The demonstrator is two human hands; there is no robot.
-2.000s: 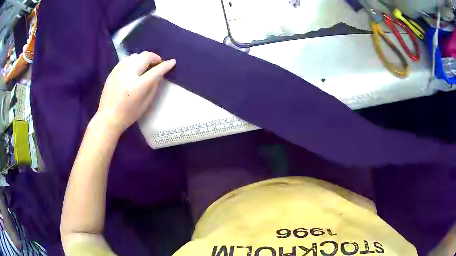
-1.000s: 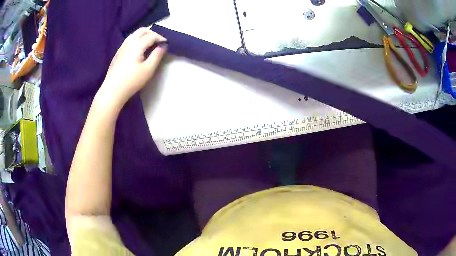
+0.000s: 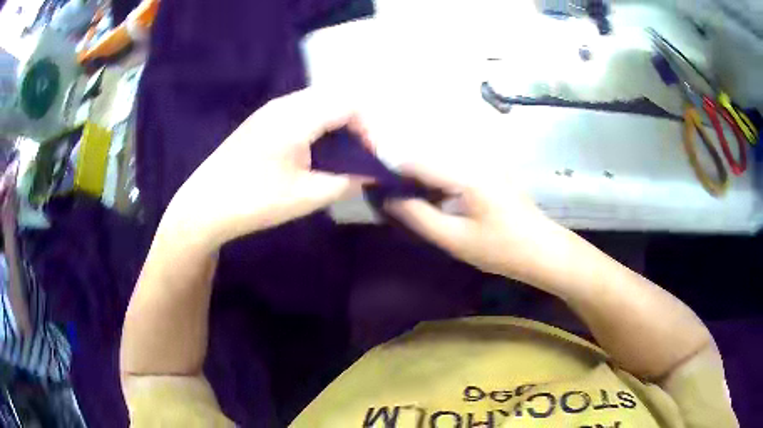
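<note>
The dark purple fabric strip [image 3: 350, 159] is gathered or folded small between my two hands, above the front left part of the white machine table [image 3: 619, 201]. My left hand [image 3: 289, 163] holds its left end between thumb and fingers. My right hand [image 3: 460, 209] pinches its right end. The strip is blurred, and its exact fold cannot be told. Larger dark purple fabric [image 3: 222, 75] hangs and lies along the left side of the table.
Orange-handled scissors [image 3: 704, 150], a red-handled tool [image 3: 726, 138] and a yellow-handled tool [image 3: 738, 117] lie at the right of the table. A yellow box [image 3: 94, 159] stands at the left. Part of a person in striped clothing [image 3: 38, 334] shows at the lower left.
My right hand has come into view and taken hold of the strip. The strip no longer stretches across the table to the right. My left hand has moved right and down.
</note>
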